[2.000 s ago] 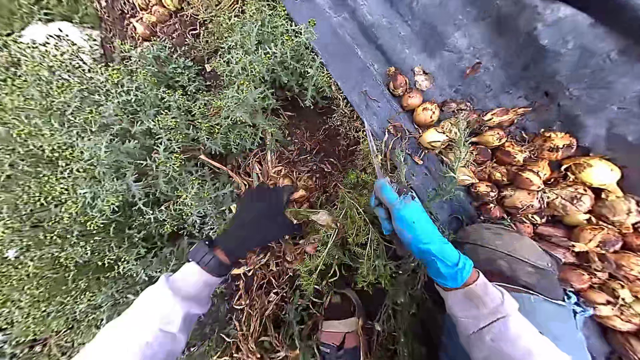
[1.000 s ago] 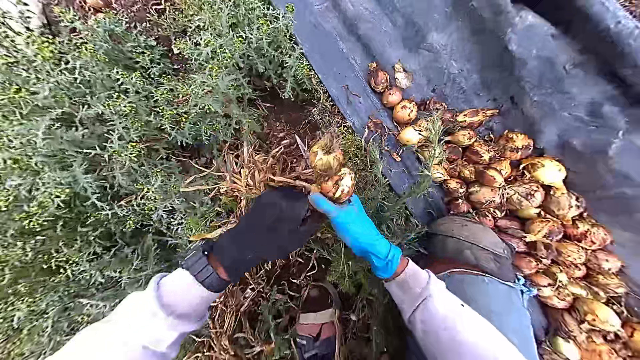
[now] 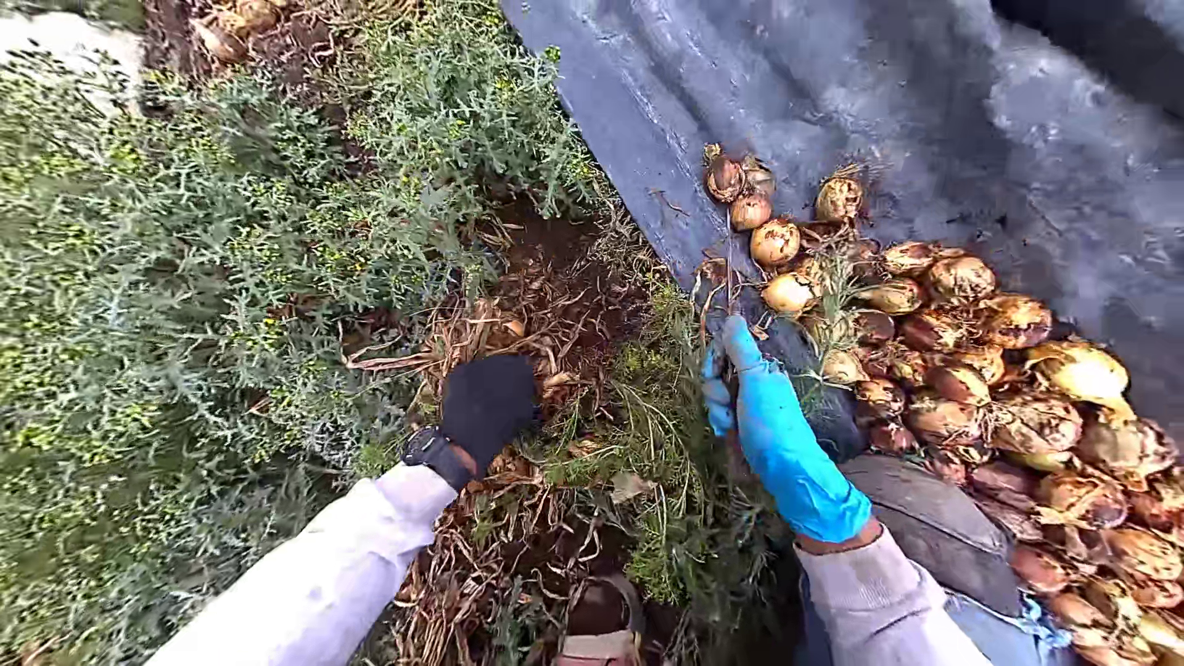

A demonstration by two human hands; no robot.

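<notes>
My left hand (image 3: 490,402), in a black glove with a wristwatch beside it, is down at the dried onion tops (image 3: 472,338); its fingertips are hidden and I cannot tell whether it grips anything. A small part of an onion (image 3: 514,327) shows just above it. To the right, my right hand (image 3: 763,425), in a blue glove, is closed around a knife, whose thin blade (image 3: 731,268) points up over the edge of the dark plastic sheet (image 3: 638,120). Several onions with dry brown skins (image 3: 957,384) lie heaped on the sheet, right of this hand.
Leafy green weeds (image 3: 277,259) fill the left side. Low green plants (image 3: 647,435) grow between my hands. A shoe (image 3: 601,638) is at the bottom, and a dark knee pad (image 3: 934,527) lies beside the heap. More onions (image 3: 240,23) are at the upper left.
One second ago both hands held onions together over the soil; now they are apart, the left down at the dry tops. Another onion lies at the upper edge of the heap.
</notes>
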